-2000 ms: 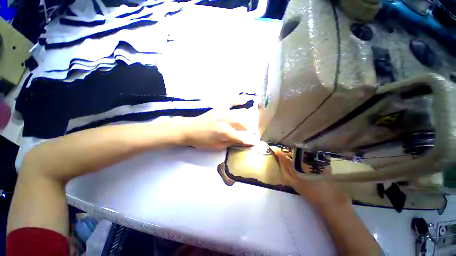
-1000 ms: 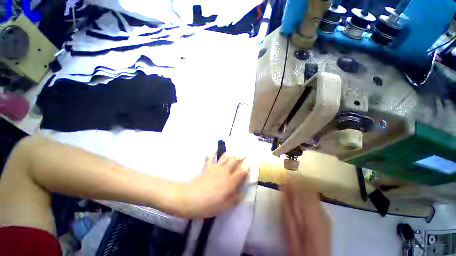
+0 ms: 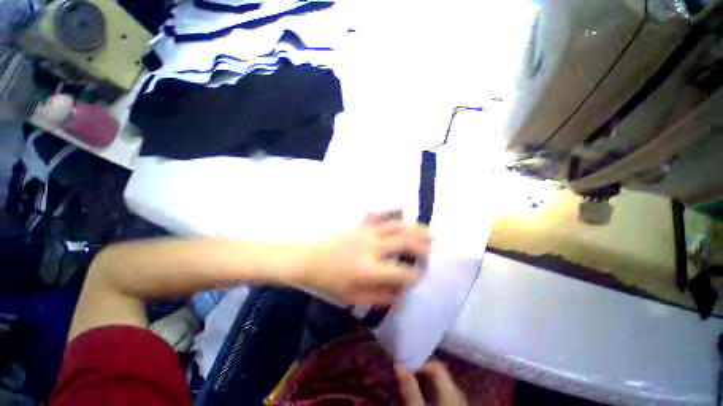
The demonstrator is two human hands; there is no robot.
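Note:
A white fabric piece with a narrow dark strip lies across the table's front edge, left of the sewing machine head. My left hand is on the strip and fabric, slightly blurred, its fingers curled over the strip. My right hand, cut off by the bottom edge, pinches the lower end of the white fabric. A thin thread trails from the strip's upper end towards the machine. The presser foot stands over the yellowish machine bed, away from the fabric.
Black fabric panels and striped pieces lie on the table at left. A second machine and pink-red thread cone are at upper left. A dark blue bin stands below the table edge.
Both hands have moved from the needle area towards the table's front edge, bringing the white piece and strip away from the foot. The view has shifted.

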